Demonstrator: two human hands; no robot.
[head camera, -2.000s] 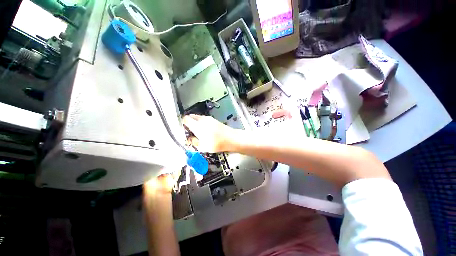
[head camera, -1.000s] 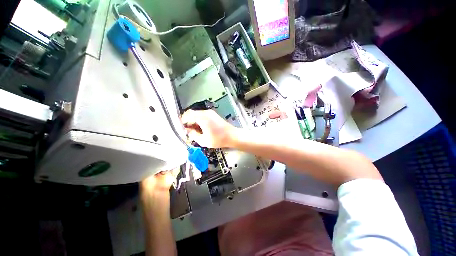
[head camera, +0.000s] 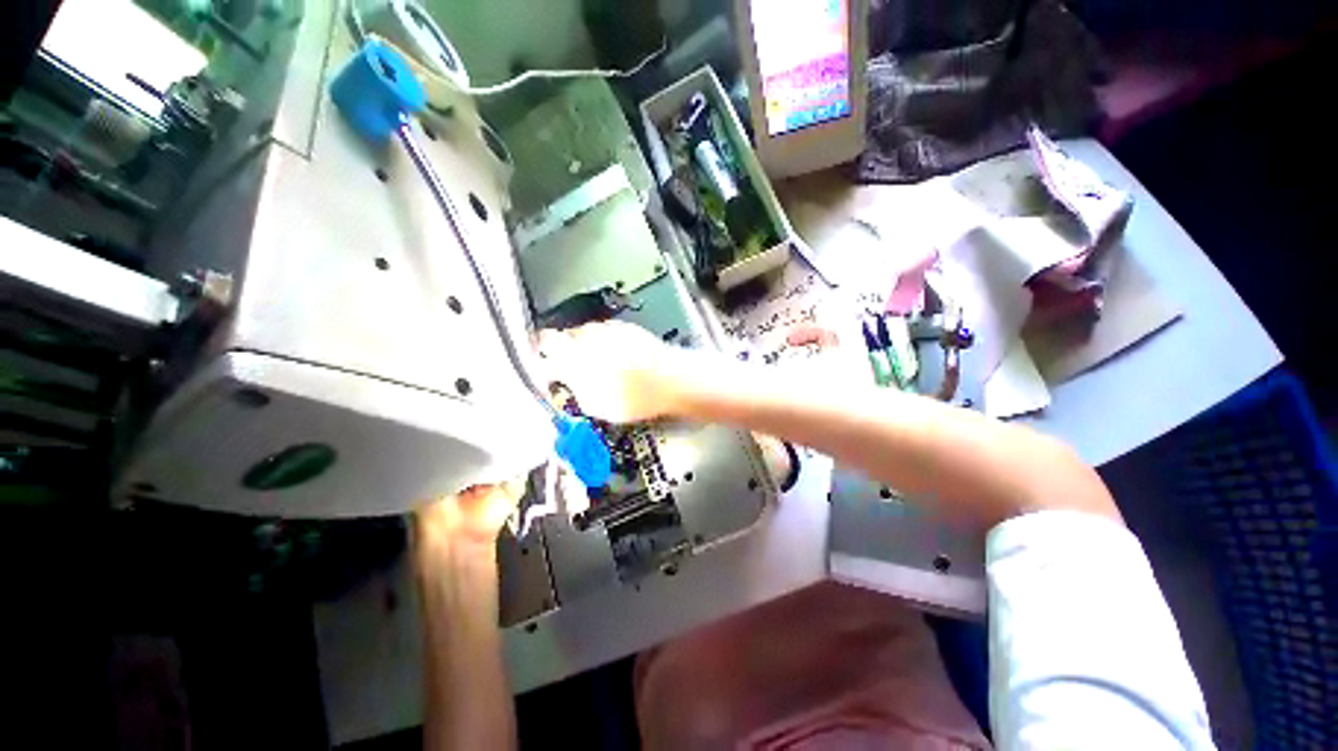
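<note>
The white machine head (head camera: 352, 426) stands over an opened silver bed (head camera: 719, 492) with dark and brassy parts (head camera: 638, 477). My right hand (head camera: 602, 374) reaches over the bed beside the head, its fingertips blurred and partly hidden behind the lamp neck. My left hand (head camera: 473, 514) is at the front lower edge of the head, its fingers mostly hidden under it, next to a crumpled-looking white piece (head camera: 550, 499). What either hand holds cannot be seen. The blue lamp cone (head camera: 583, 452) hangs between the hands.
A pale parts tray (head camera: 756, 264) with small tools lies behind the bed, beside the lit control panel (head camera: 804, 88). Handwritten paper (head camera: 778, 316), green-marked snips (head camera: 889, 352) and a fabric scrap (head camera: 1079, 220) lie on the right. A blue crate (head camera: 1262, 499) stands at the right edge.
The view has shifted slightly. My right hand's fingers were bent above the opened bed and now look flatter and more blurred. My left hand stays by the head's lower edge.
</note>
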